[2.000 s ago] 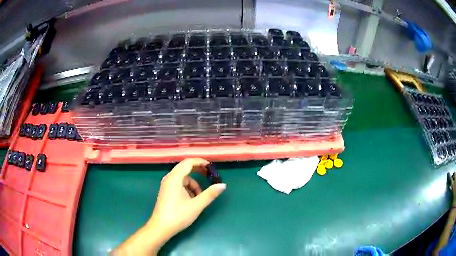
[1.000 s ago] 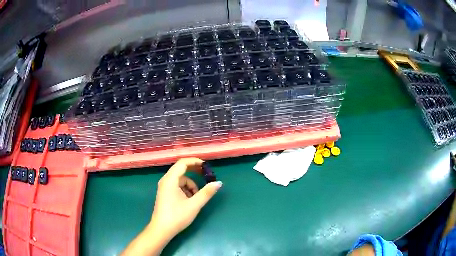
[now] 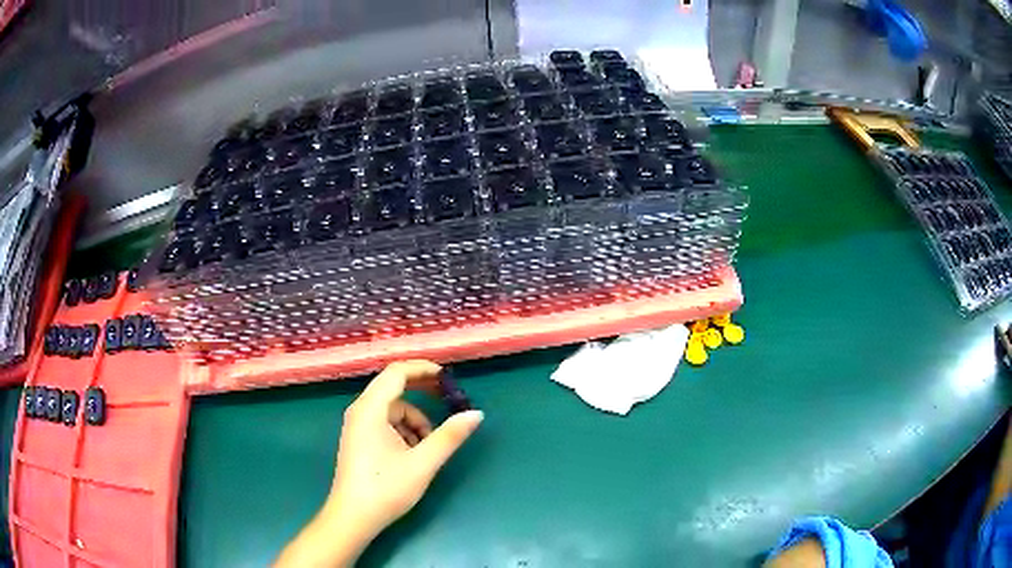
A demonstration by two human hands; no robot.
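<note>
My left hand is at the lower middle, over the green mat. It pinches one small black device housing edge-on between thumb and index finger. Behind it stands a tall stack of clear blister trays, the top one filled with black housings. The stack rests on a red-pink tray. My right hand is not in view. A blue cuff with a bit of skin is cut off by the bottom edge at the right.
A red-pink tray with short rows of black housings lies left. A white cloth and yellow pieces lie right of my hand. A clear tray of dark parts and a yellow-brown frame are far right. Dark clothing is at the right edge.
The camera view has tilted and shifted, so the stack, cloth and yellow pieces appear further left. My left hand keeps its pinch on the housing. The blue cuff shows more than two seconds ago.
</note>
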